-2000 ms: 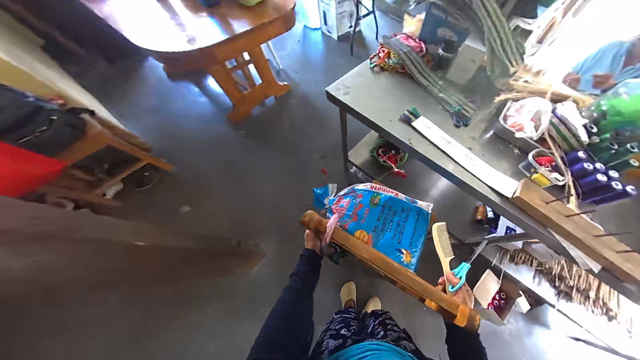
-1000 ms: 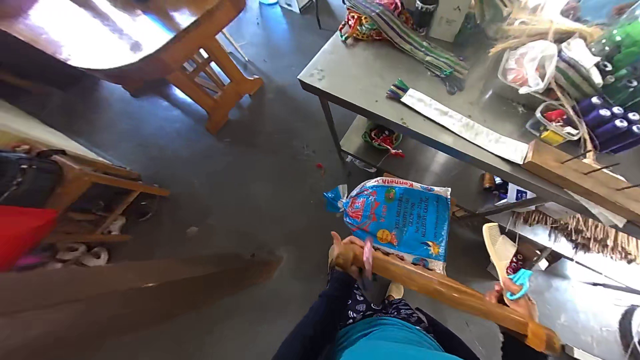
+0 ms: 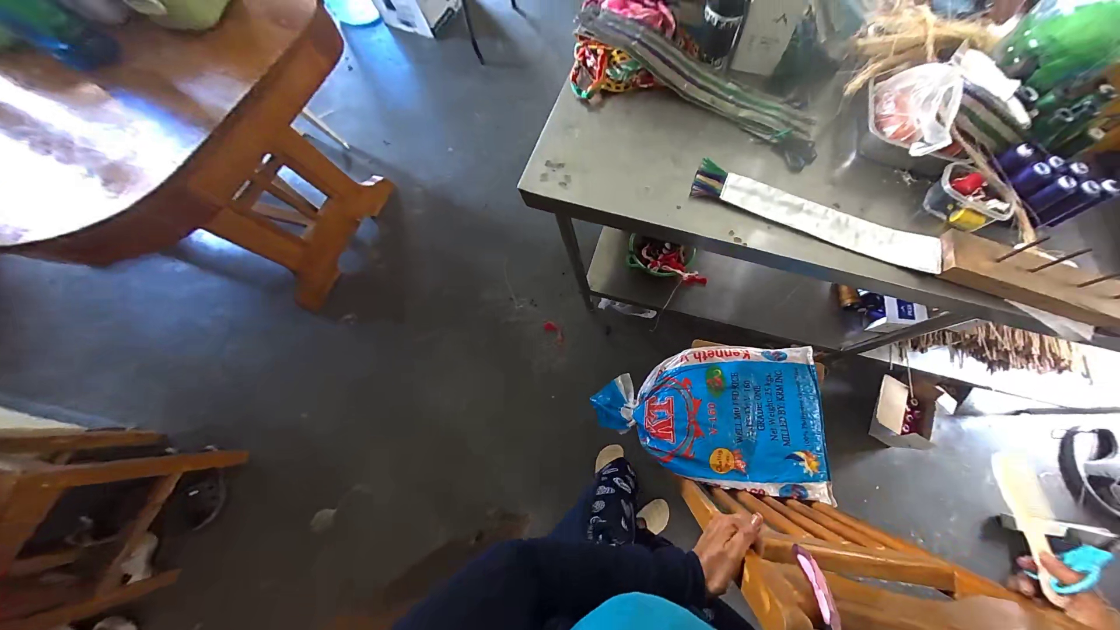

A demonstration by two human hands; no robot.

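My left hand point(image 3: 726, 551) grips the top of a wooden slatted chair or bench back point(image 3: 857, 560) near the bottom of the view. At the lower right edge, my right hand point(image 3: 1063, 591) holds a pale wooden comb-like tool point(image 3: 1024, 499) and turquoise-handled scissors point(image 3: 1085, 564). A pink strip point(image 3: 815, 582) hangs over the wooden back beside my left hand. A tied blue and white rice sack point(image 3: 739, 420) lies on the slatted seat, beyond my left hand.
A metal table point(image 3: 647, 157) holds a white woven band point(image 3: 822, 219), a wooden block with metal spikes point(image 3: 1032, 271) and purple thread spools point(image 3: 1050, 184). A small open box point(image 3: 906, 416) sits on the floor. A wooden table point(image 3: 254, 96) stands upper left, a wooden rack point(image 3: 131, 472) lower left.
The wooden back has swung, and its slats now show beside the sack. My right hand has moved to the lower right edge, still holding the scissors and the pale tool.
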